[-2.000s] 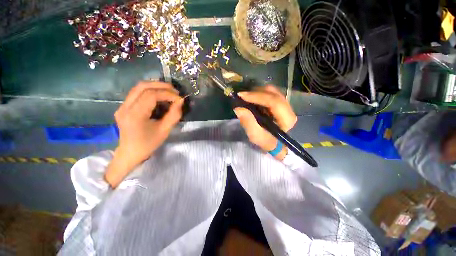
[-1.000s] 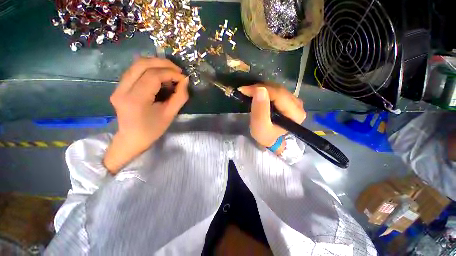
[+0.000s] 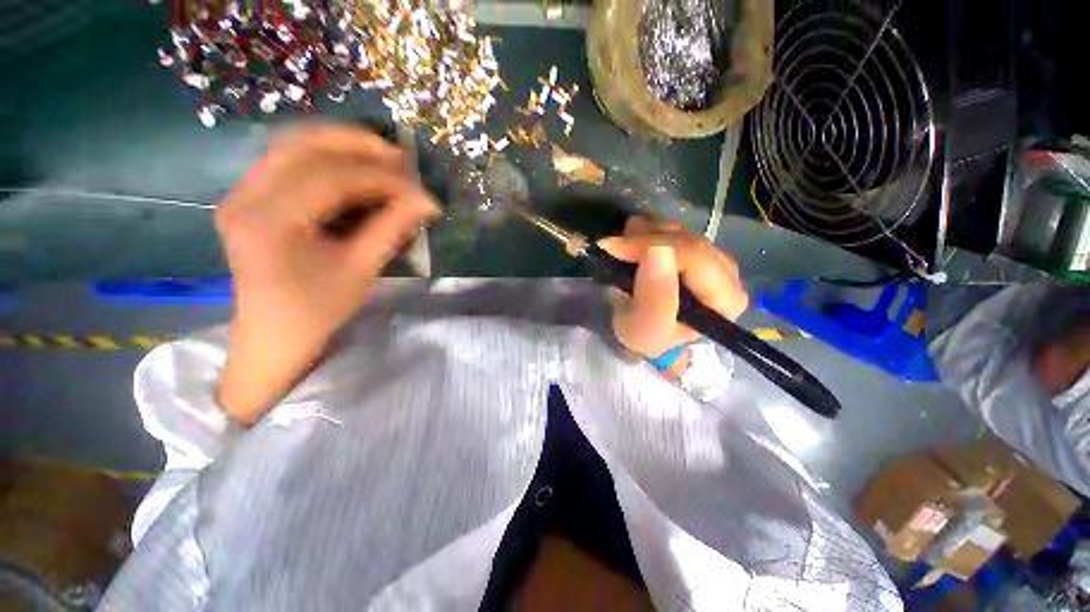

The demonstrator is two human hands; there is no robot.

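My right hand (image 3: 679, 291) holds the black soldering iron (image 3: 747, 347) like a pen, its metal tip pointing up-left beside a greyish disc (image 3: 502, 188) on the green mat. My left hand (image 3: 313, 239) is blurred, left of the disc, with thumb and forefinger close together; whether anything is between them cannot be told. A pile of gold and white-silver strips (image 3: 433, 72) lies beyond the disc, beside a pile of dark red and silver pieces (image 3: 257, 54). An amber-brown lump (image 3: 576, 165) lies above the iron's shaft.
A tan bowl (image 3: 612, 90) holds silver metal wool (image 3: 681, 54) at the top. A black fan with a spiral wire guard (image 3: 837, 132) stands right of it. Blue plastic (image 3: 849, 325) shows below the bench edge. Another person's sleeve (image 3: 1010, 353) is at far right, above cardboard boxes (image 3: 956, 502).
My left hand has moved left, away from the disc, which now shows more clearly. The iron's tip has drawn slightly right and down. The camera view has shifted a little.
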